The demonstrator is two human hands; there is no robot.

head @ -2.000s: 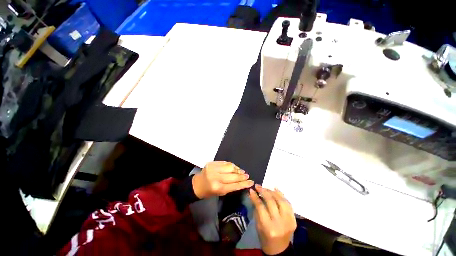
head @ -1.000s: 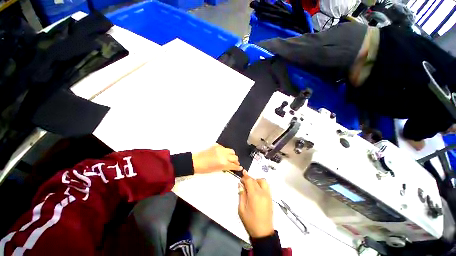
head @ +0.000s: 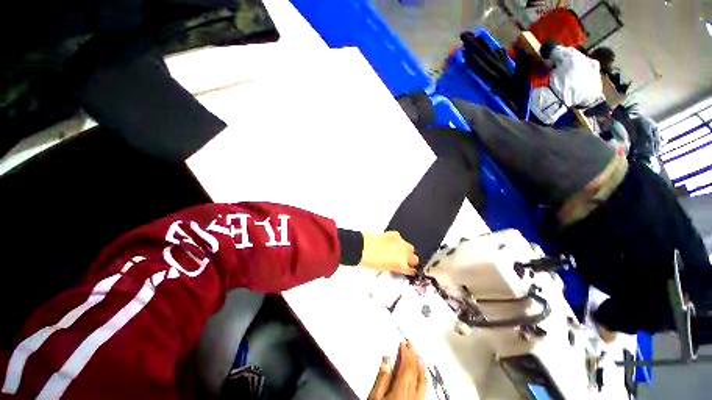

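Observation:
The black fabric panel runs from behind the sewing machine to the presser foot and needle, partly hidden by the machine head. My left hand is at its near end, just left of the needle, fingers curled on the fabric edge; the fingertips are small and blurred. My right hand is low on the white table, cut off by the bottom edge. Its fingers are a little apart and nothing shows in them. The thread snips lie right of it, partly out of view.
Black and camouflage pieces lie at the left, one overhanging the table edge. Blue bins stand behind the table. Another person in dark clothes bends close behind the machine, an arm over the bins. A small dark scrap lies near the needle.
The view has turned and tilted. The fabric's near end has gone up to the needle. My hands, together at that end before, are now apart; my right hand has come down and away from the fabric.

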